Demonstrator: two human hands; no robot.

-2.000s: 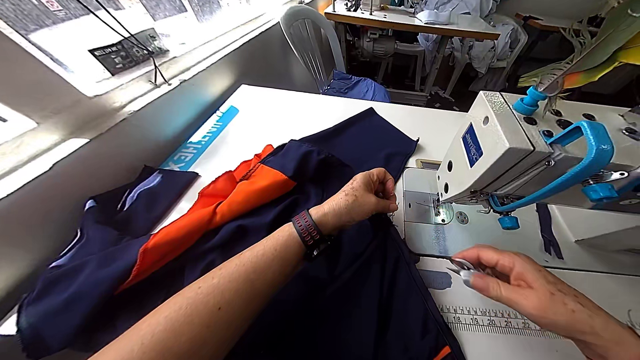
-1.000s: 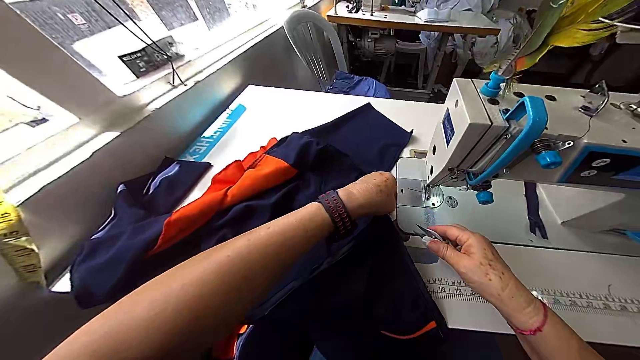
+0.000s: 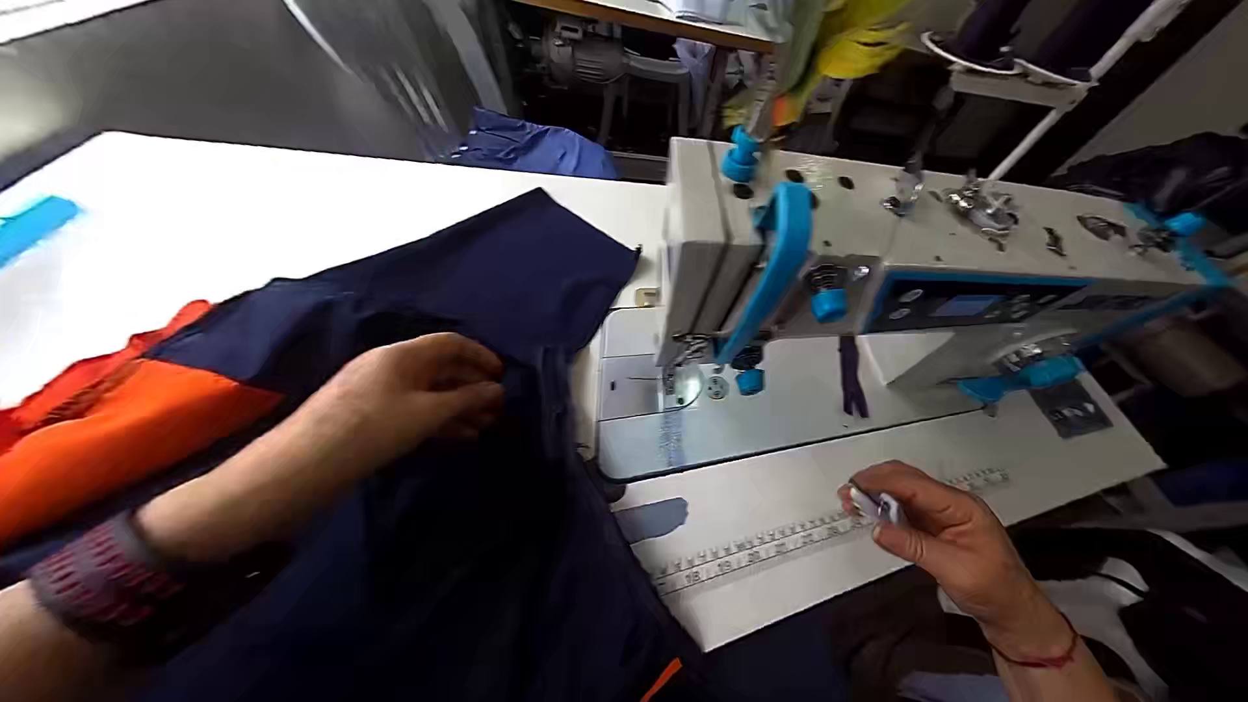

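A navy garment with orange panels (image 3: 487, 258) lies spread over the white table, left of the sewing machine (image 3: 780, 244). My left hand (image 3: 419, 385) is on or just above the dark cloth, fingers curled; whether it pinches the fabric cannot be told. My right hand (image 3: 941, 536) holds small metal thread snips (image 3: 877, 505) over the measuring scale (image 3: 780, 546) at the table's front edge. The needle area and presser foot (image 3: 680, 385) stand to the right of the garment, with no cloth under them.
A blue ruler (image 3: 34, 229) lies at the far left of the table. A narrow dark strip (image 3: 852, 378) rests on the machine bed. Blue cloth (image 3: 536, 146) is behind the table. Thread cones (image 3: 994, 34) stand at the back right.
My left hand has moved left, away from the needle area. My right hand has moved right from the machine's front edge, still holding the snips. The view has shifted closer and to the right.
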